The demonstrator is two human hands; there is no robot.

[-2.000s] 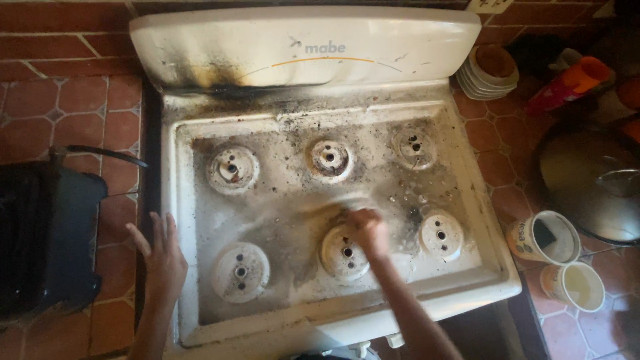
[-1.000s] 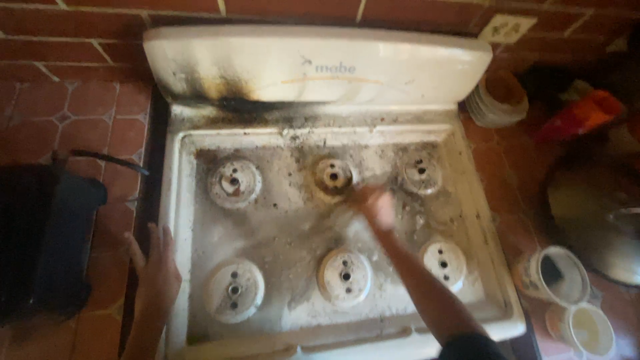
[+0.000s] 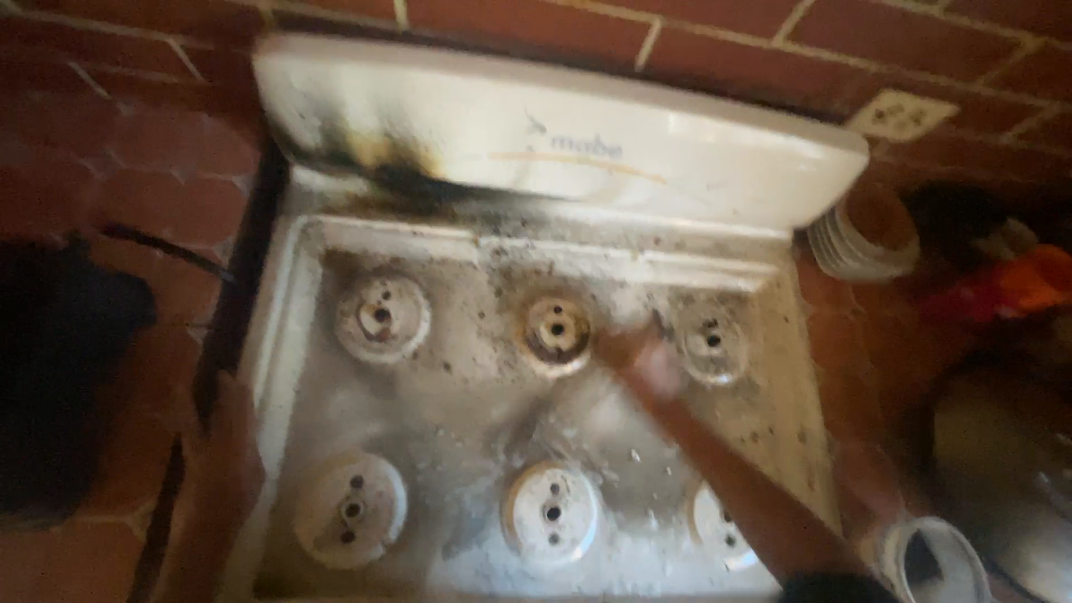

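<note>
A white Mabe gas stove fills the middle of the head view, its cooktop covered in grime and wet smears. Several round burner bases show on it without grates. My right hand is blurred over the cooktop, between the back middle burner base and the back right one; its fingers look bent, and whether it holds anything is hidden by blur. Along the stove's left edge lies my left hand, blurred and holding nothing that I can see. Black and yellow scorch marks stain the backguard at its left.
Left of the stove, a black object stands on the tiled counter with a dark cable. To the right are stacked white containers, a red-orange item, a large metal lid and a white tub. Behind is a brick wall with an outlet.
My right hand has moved from the front middle burner base back and to the right, beside the back middle one. My left hand stays at the stove's left edge. The view has shifted closer.
</note>
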